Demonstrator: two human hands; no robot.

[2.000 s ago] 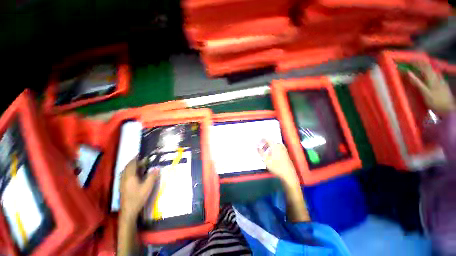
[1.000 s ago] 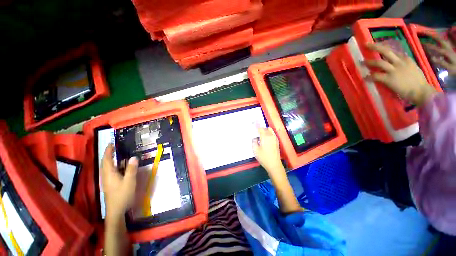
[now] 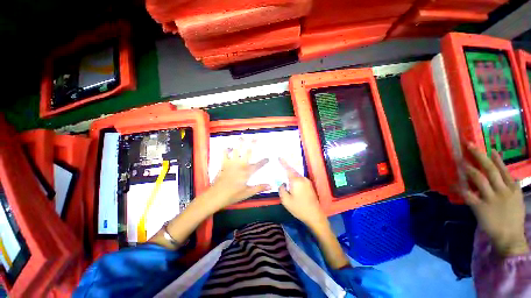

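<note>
A tablet with a white screen [image 3: 262, 139] lies in an orange-red foam tray [image 3: 250, 121] in front of me. My left hand [image 3: 236, 177] is spread over the left half of the screen, fingers apart, holding nothing. My right hand [image 3: 300, 198] is at the screen's right part with the index finger extended onto it; the other fingers are curled. Whether the left fingertips touch the glass cannot be told.
An open tablet [image 3: 154, 186] with a yellow strip lies left. A dark-screen tablet [image 3: 352, 139] lies right. Piled trays [image 3: 244, 29] stand behind. A neighbour's hand [image 3: 495, 198] is beside stacked trays at right. A blue basket [image 3: 378, 230] stands below.
My left hand has moved right, from the open tablet onto the white screen. My right hand's index finger is now extended. The neighbour's hand has moved down off the green screen.
</note>
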